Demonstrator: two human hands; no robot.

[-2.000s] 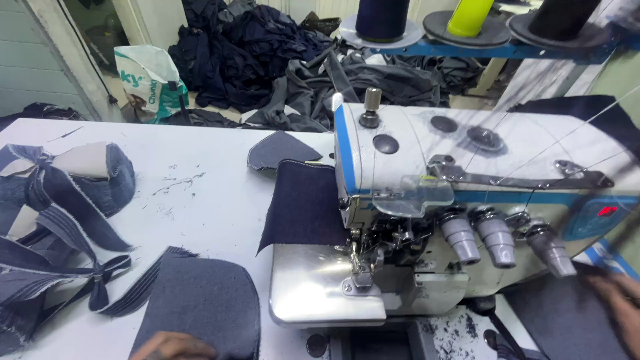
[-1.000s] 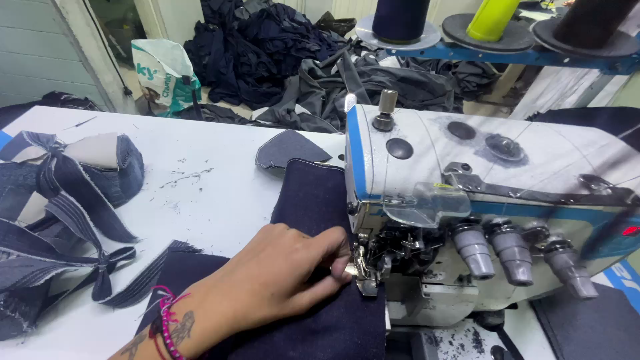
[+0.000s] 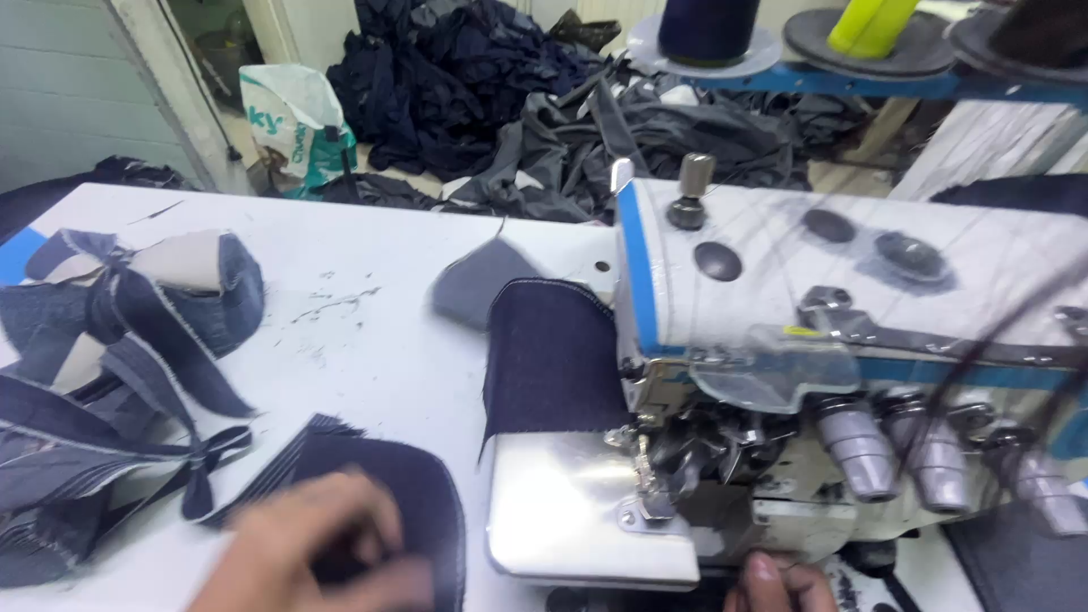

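Note:
An overlock sewing machine (image 3: 850,280) stands at the right, its metal cloth plate (image 3: 578,510) below the needle area. A dark denim piece (image 3: 552,365) with a stitched rounded edge lies behind the presser foot, left of the machine head. My left hand (image 3: 323,544), blurred, is over a stack of dark denim pieces (image 3: 425,501) with rounded corners; its fingers are bent, and whether they hold a piece cannot be told. At the bottom edge, my right hand (image 3: 778,582) is partly visible below the machine, its fingers near dark cloth; its grip is hidden.
Tied bundles of denim strips (image 3: 161,323) lie on the left of the white table (image 3: 374,229). A grey denim piece (image 3: 480,285) lies behind the stitched one. Thread cones (image 3: 710,30) stand on a blue rack. Cloth heaps (image 3: 459,85) and a plastic bag (image 3: 297,127) lie beyond the table.
My left hand has moved from the presser foot leftward to the stack. The dark piece that lay in front of the foot is no longer there. My right hand, unseen one second ago, shows at the bottom.

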